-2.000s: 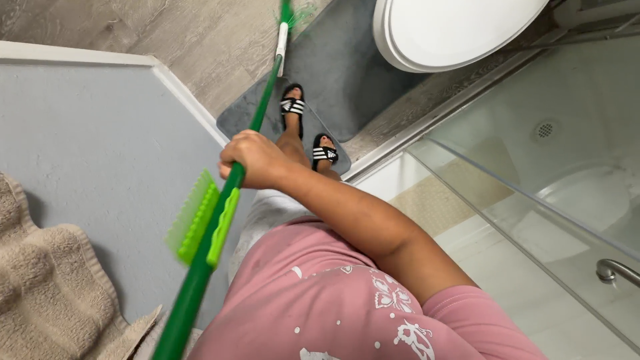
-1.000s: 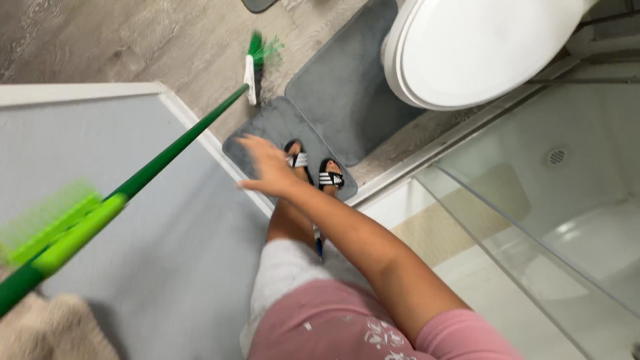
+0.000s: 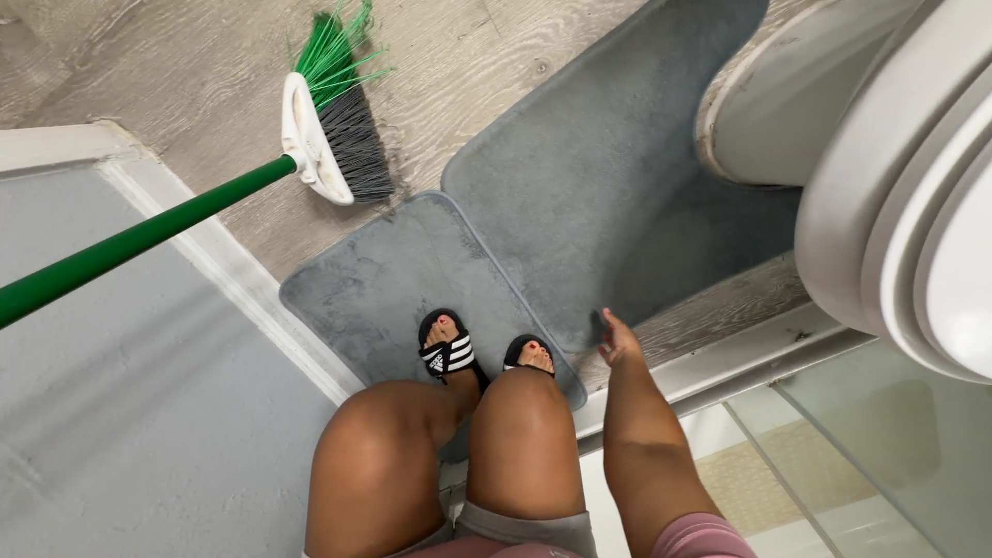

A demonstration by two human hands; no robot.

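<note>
My right hand [image 3: 618, 339] reaches down over the lower edge of the larger gray bath mat [image 3: 573, 170], near the shower sill, its fingers apart and nothing in it. A push-style angle broom with a white head [image 3: 310, 143] and green and gray bristles [image 3: 353, 132] rests on the wood-look floor at the upper left. Its green handle [image 3: 147, 232] slants down to the left edge of the view, leaning across the wall. My left hand is out of view. My feet, in black slides with white stripes [image 3: 449, 355], stand on the smaller gray mat [image 3: 364, 263].
At the right, a white toilet [image 3: 852, 232] stands beside the larger mat. A glass shower enclosure [image 3: 876, 434] with a raised sill [image 3: 721, 364] lies at the lower right. The gray wall [image 3: 139, 403] with white baseboard [image 3: 225, 263] borders the left.
My right hand has let go of the green broom handle and moved down toward the mat's edge near the sill. The view has come lower and closer to the floor.
</note>
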